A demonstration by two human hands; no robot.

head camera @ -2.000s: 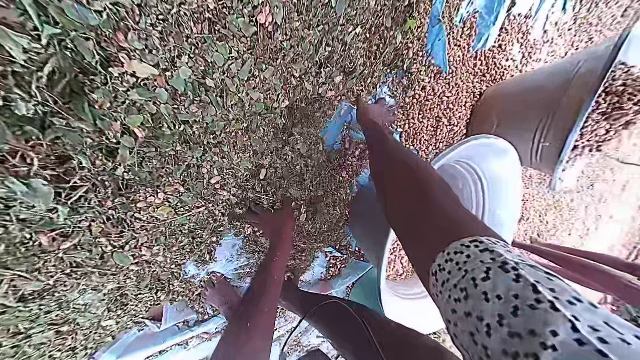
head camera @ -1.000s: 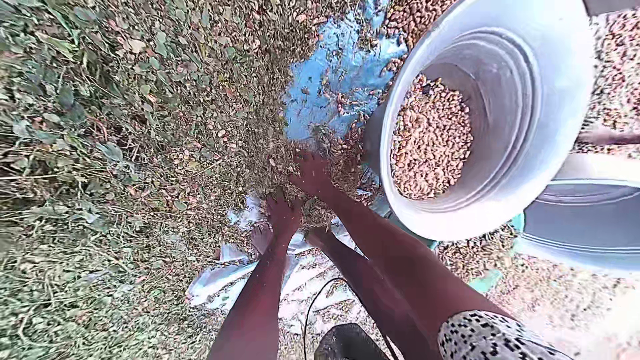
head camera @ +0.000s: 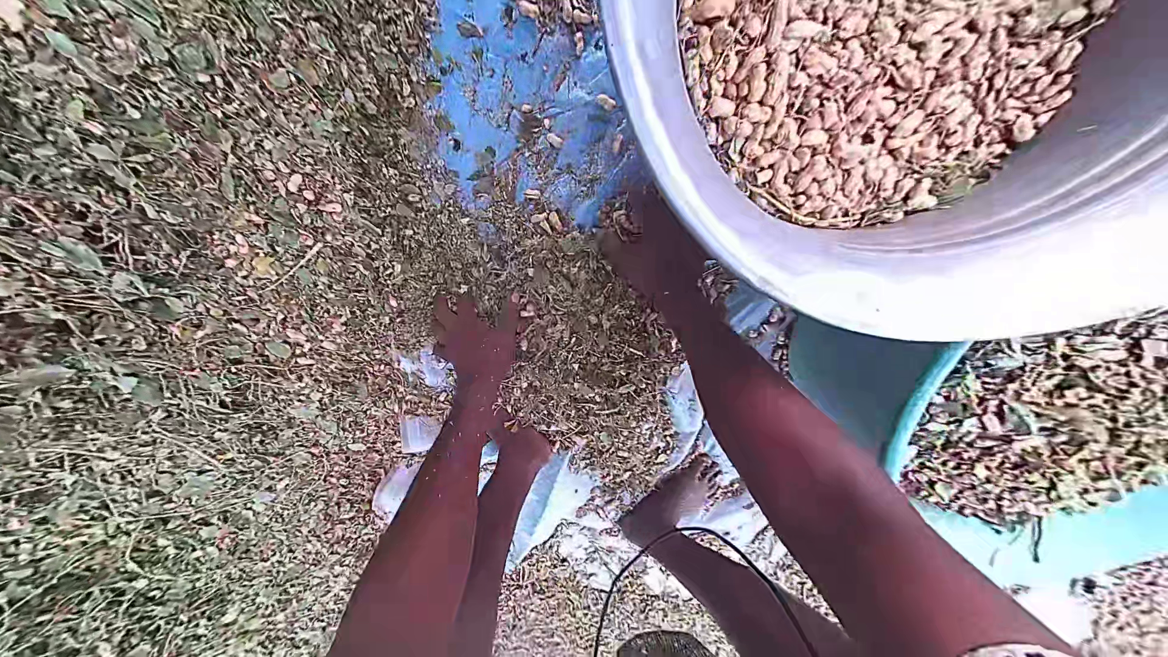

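Observation:
My left hand [head camera: 476, 339] lies palm down with spread fingers on a heap of dry leaf and stem litter [head camera: 584, 356]. At the heap's upper right, my right hand [head camera: 643, 246] touches the litter beside the metal basin's rim; its fingers are dark and partly hidden, so whether they grip anything does not show. The large metal basin [head camera: 803, 265] holds unshelled peanuts [head camera: 876, 109]. Blue plastic sheeting [head camera: 538, 109] with scattered pods and debris lies above the hands.
A green-blue tub [head camera: 931, 392] with pods and plant debris [head camera: 1049, 411] stands under the basin's lower edge. Cut leafy plants [head camera: 164, 365] cover the left side. My bare feet [head camera: 675, 497] are on pale torn sheeting [head camera: 547, 511], with a black cable [head camera: 712, 531] in front.
The view has moved closer to the metal basin. Both hands were close together on the litter one second ago; now they are farther apart, the right one beside the basin.

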